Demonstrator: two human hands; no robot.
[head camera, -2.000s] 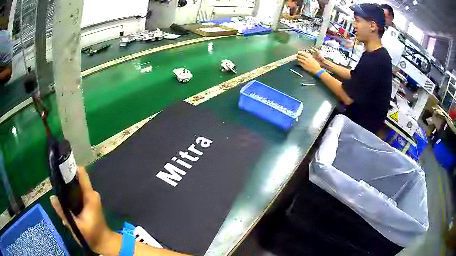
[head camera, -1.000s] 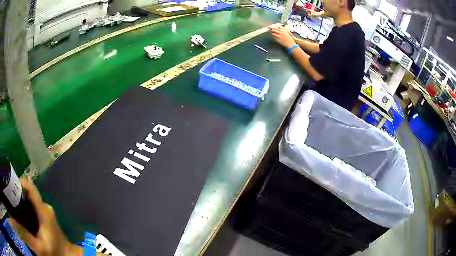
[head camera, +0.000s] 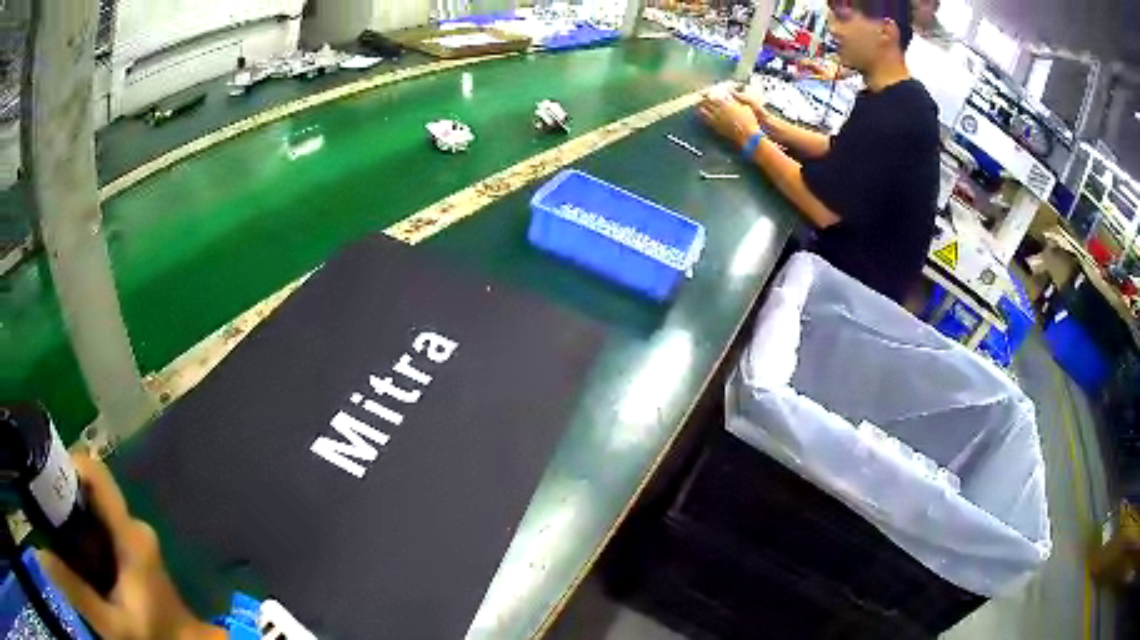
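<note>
My right hand (head camera: 135, 565) is at the lower left edge, wrapped around a thick black electric screwdriver (head camera: 53, 490) with a white label. The screwdriver stands roughly upright and is partly cut off by the picture's edge. A dark cord runs beside it. A blue wristband shows at the bottom edge. Behind the hand, a blue screw tray (head camera: 35, 588) is partly visible in the lower left corner. My left hand is not in view.
A black "Mitra" mat (head camera: 413, 488) covers the bench. Beyond it are a blue bin (head camera: 613, 256) of small pieces and a green belt (head camera: 300, 213) carrying white units. A lined bin (head camera: 900, 413) stands right of the bench; a person in black (head camera: 875, 175) works behind it.
The view has swung right, then slightly back left, so the bench and bins have shifted in the picture. My right hand still grips the screwdriver, now nearer the left edge than two seconds ago.
</note>
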